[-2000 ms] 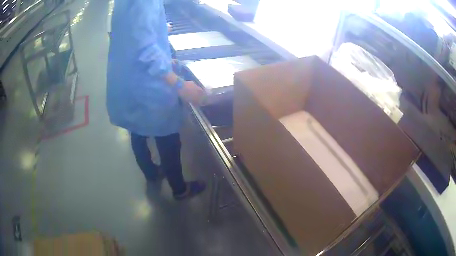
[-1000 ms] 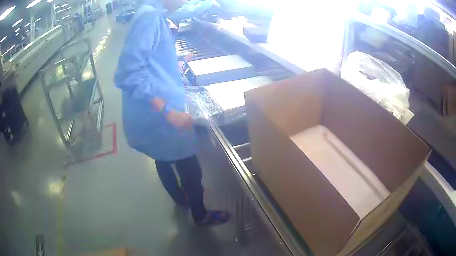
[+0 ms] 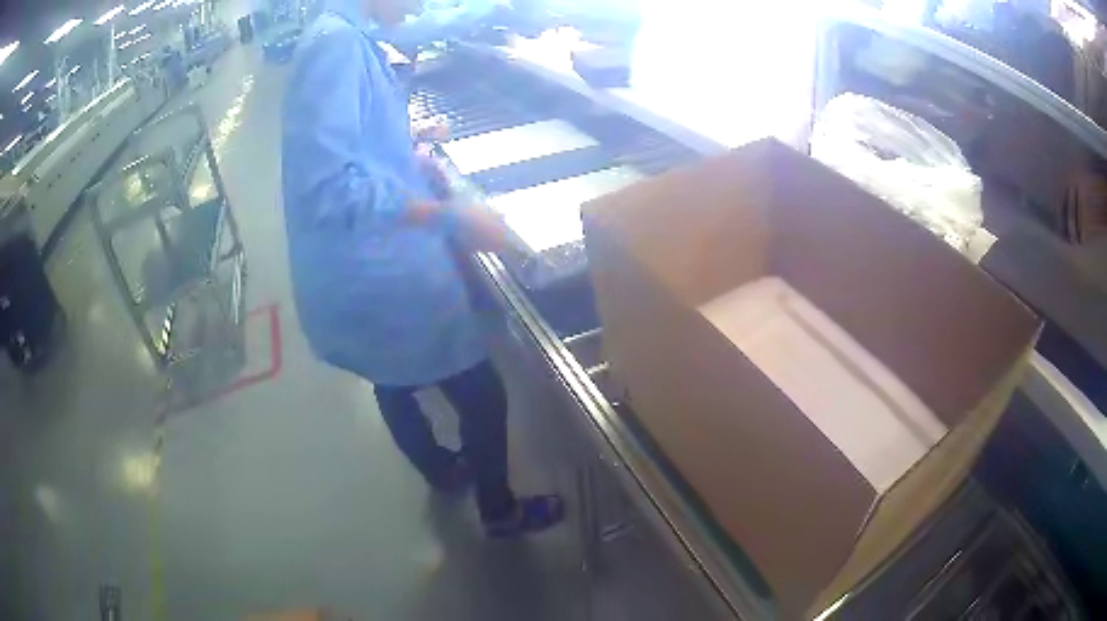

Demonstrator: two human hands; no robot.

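A large brown carton (image 3: pixel 728 412), open at the top, stands on the line in front of me. A white foam tray (image 3: pixel 826 376) with a raised rim lies in its bottom. Neither of my hands is in view. Beyond the carton, two flat white-topped units (image 3: pixel 516 146) lie across the conveyor. A person in a blue smock (image 3: pixel 364 218) stands at the left side of the line, with the hands at the nearer unit; clear plastic shows there, but the hands are blurred.
The roller conveyor (image 3: pixel 455 83) runs away from me. A heap of clear plastic bags (image 3: pixel 904 170) lies right of the carton. A metal rack (image 3: pixel 170 243) stands on the floor at the left. A brown cardboard edge (image 3: pixel 289 615) shows at the bottom. A metal rail (image 3: pixel 571 370) edges the line.
The view has shifted. The person in blue has moved a hand from beside the rail onto the nearer unit's end. The carton and tray look unchanged.
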